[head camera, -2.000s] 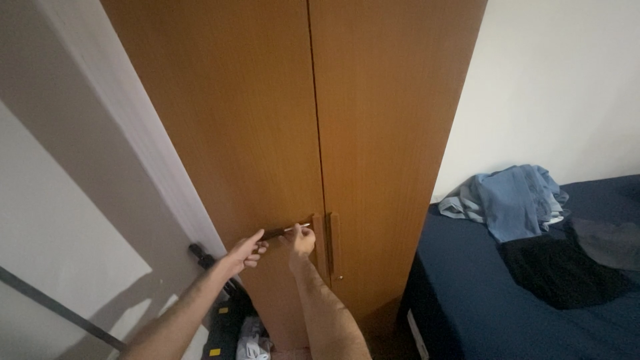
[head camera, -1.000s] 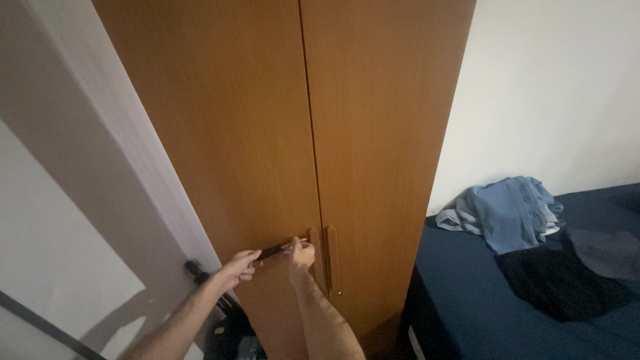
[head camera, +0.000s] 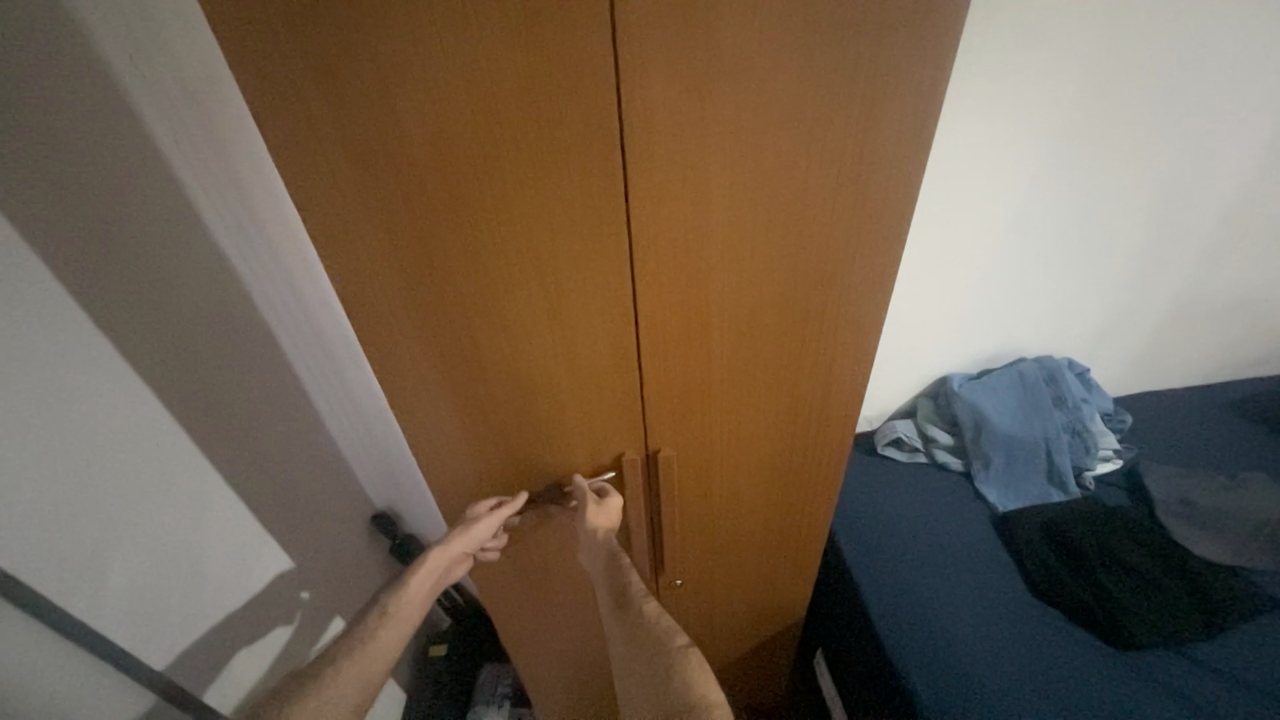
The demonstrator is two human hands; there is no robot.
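A brown wooden wardrobe (head camera: 480,260) stands in front of me with both doors closed. My left hand (head camera: 483,530) pinches one end of a thin dark item (head camera: 545,495), too blurred to name. At the other end my right hand (head camera: 597,508) grips it, and a short pale tip points up and right from the fingers, close to the left door handle (head camera: 633,510). The right door handle (head camera: 667,510) is beside it, with a small round lock (head camera: 678,583) below.
At right is a bed with a dark blue sheet (head camera: 930,600), bearing a heap of light blue clothes (head camera: 1030,425) and a black cloth (head camera: 1120,575). A black stand-like object (head camera: 400,540) leans between the wall and the wardrobe. A dark bar (head camera: 100,645) crosses the lower left.
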